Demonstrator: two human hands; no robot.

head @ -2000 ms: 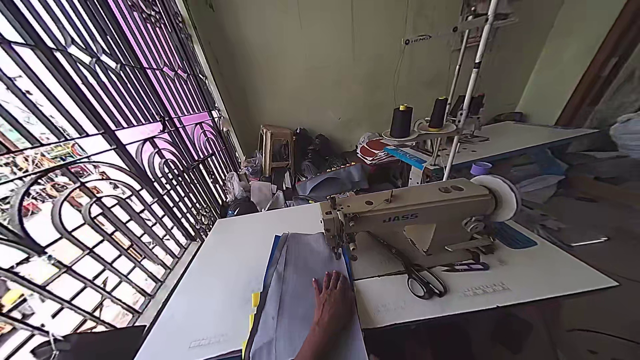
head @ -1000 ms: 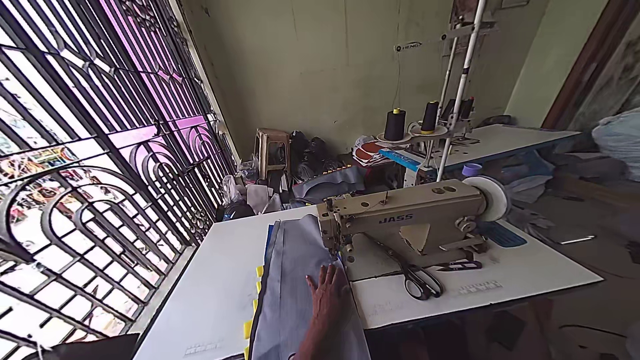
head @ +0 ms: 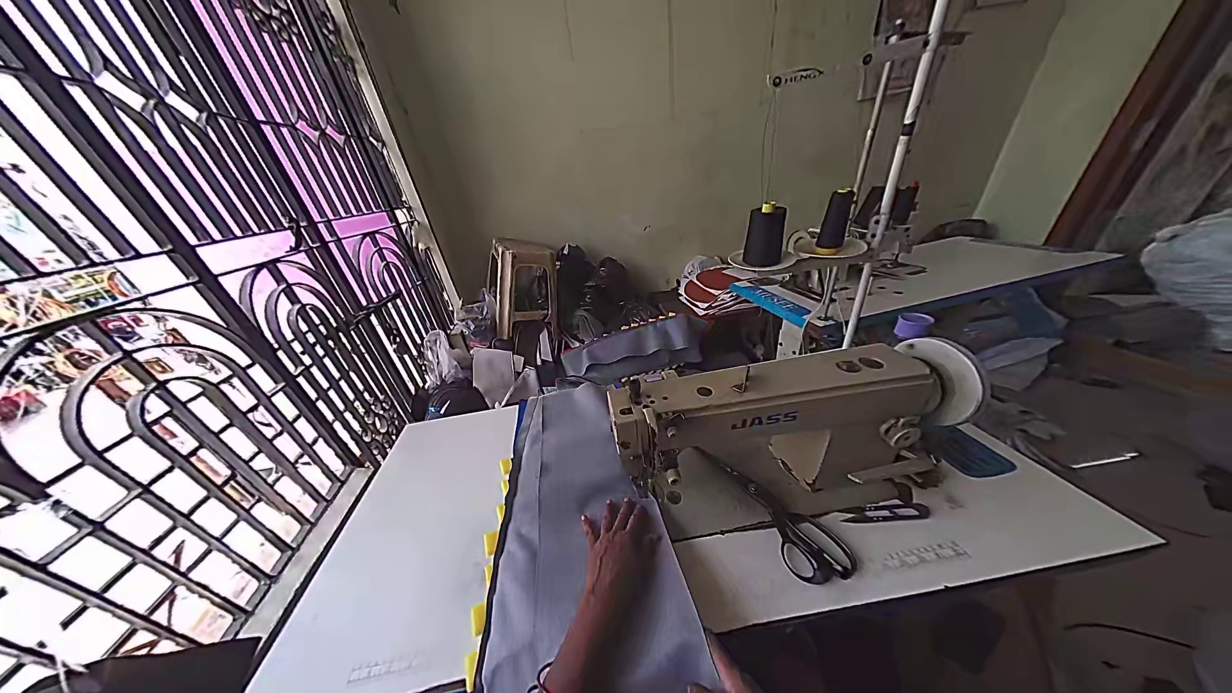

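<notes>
My left hand lies palm down, fingers apart, on a long grey fabric panel, just in front of the needle area of a beige JASS sewing machine. The panel passes left of and under the machine's head. Several yellow tabs stick out along its dark left edge. At the bottom edge of the view, part of my right hand shows by the panel's right edge; its grip is mostly hidden. Black-handled scissors lean against the machine bed, with small thread snips beside them.
The white machine table runs beside a metal window grille on the left. Beyond it are a plastic stool, bags and grey fabric. Black thread cones stand on a rack by a second table.
The grey panel has moved away past the machine's head, and more yellow tabs show along its left edge. Part of my right hand has come into view at the bottom.
</notes>
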